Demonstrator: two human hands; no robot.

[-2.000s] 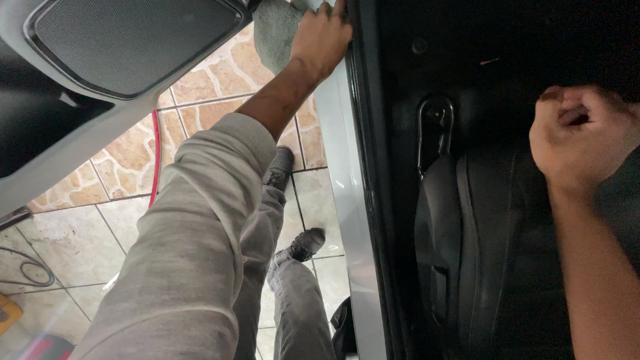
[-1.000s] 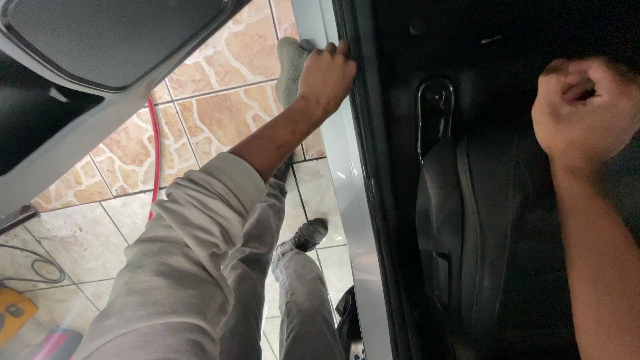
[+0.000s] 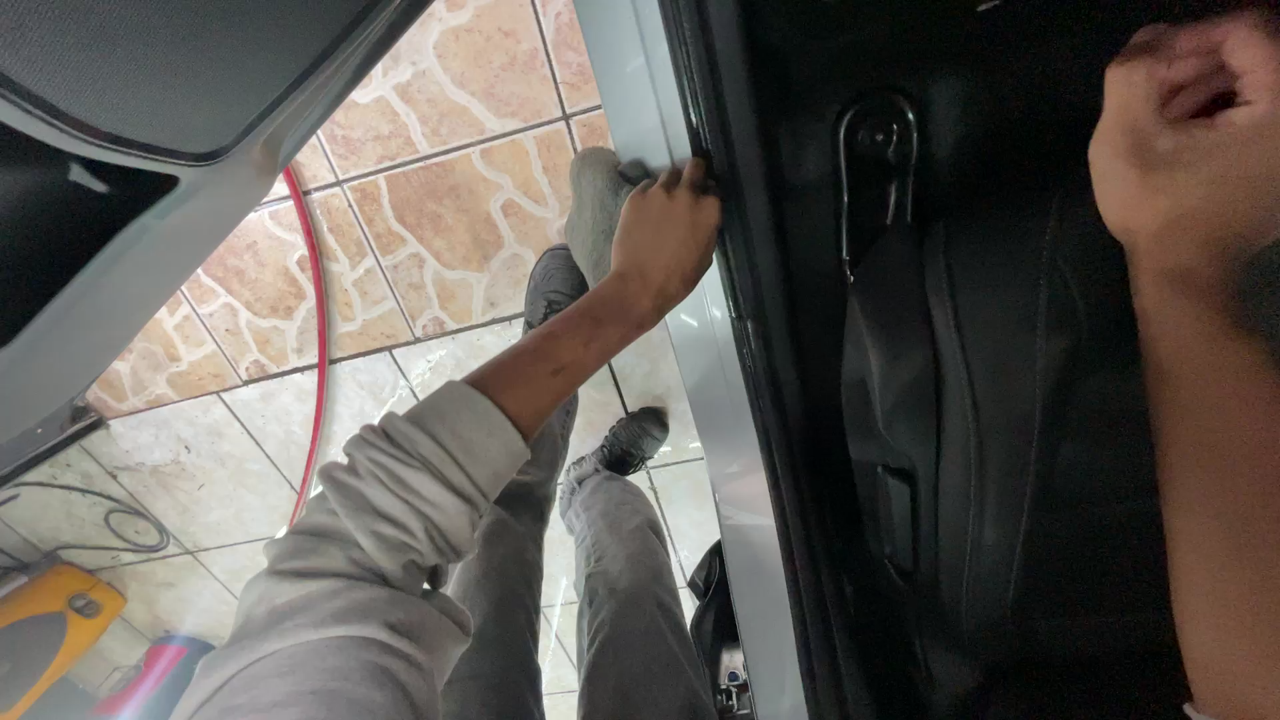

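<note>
My left hand grips a grey cloth at the inner edge of a car's silver door sill, fingertips against the black rubber door seal. Part of the cloth hangs over the outer side of the sill. On the right, over the dark car interior, my right hand is raised with its fingers curled; whether anything is inside them cannot be seen. Between the hands lie a seat belt anchor loop and the black side of a seat.
An open car door fills the upper left. A red hose and a thin dark cable lie on the tiled floor. A yellow and grey machine stands lower left. My legs and shoes are below.
My left hand has moved down along the sill with the grey cloth. The right hand stays raised over the interior.
</note>
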